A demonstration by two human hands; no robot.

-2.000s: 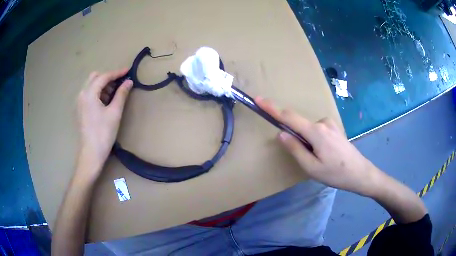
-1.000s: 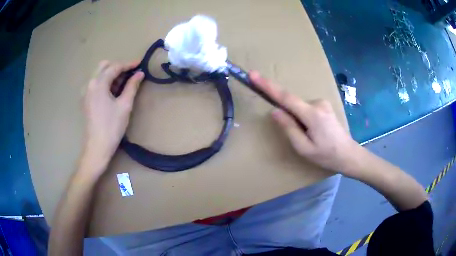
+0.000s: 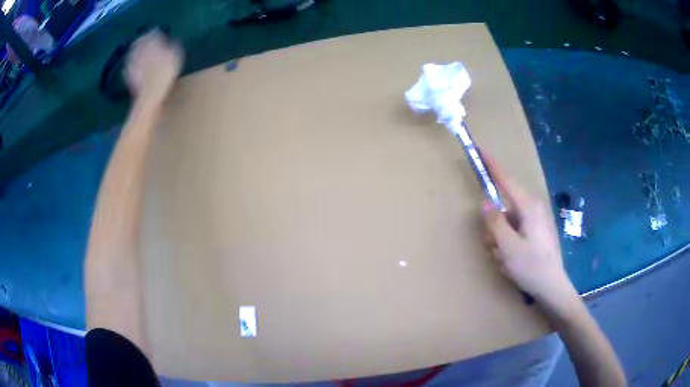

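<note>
The padded hammer's white head (image 3: 440, 89) is over the right back part of the tan cardboard sheet (image 3: 303, 204). My right hand (image 3: 522, 238) is closed around its dark handle. My left hand (image 3: 153, 66) is blurred, beyond the cardboard's back left corner, over the dark green belt. A black headphone frame (image 3: 113, 72) shows as a blurred loop beside that hand, on its left. The blur hides whether my fingers grip it.
A small white label (image 3: 247, 320) lies near the cardboard's front edge. A tiny white bit (image 3: 402, 264) lies right of it. Black parts (image 3: 272, 12) lie on the belt beyond. The teal bench (image 3: 605, 151) bears a white label (image 3: 573, 223) and pale scraps at right.
The headphone frame has left the cardboard. My left hand has moved far forward and left to the belt. The hammer has moved right, and the view has shifted forward.
</note>
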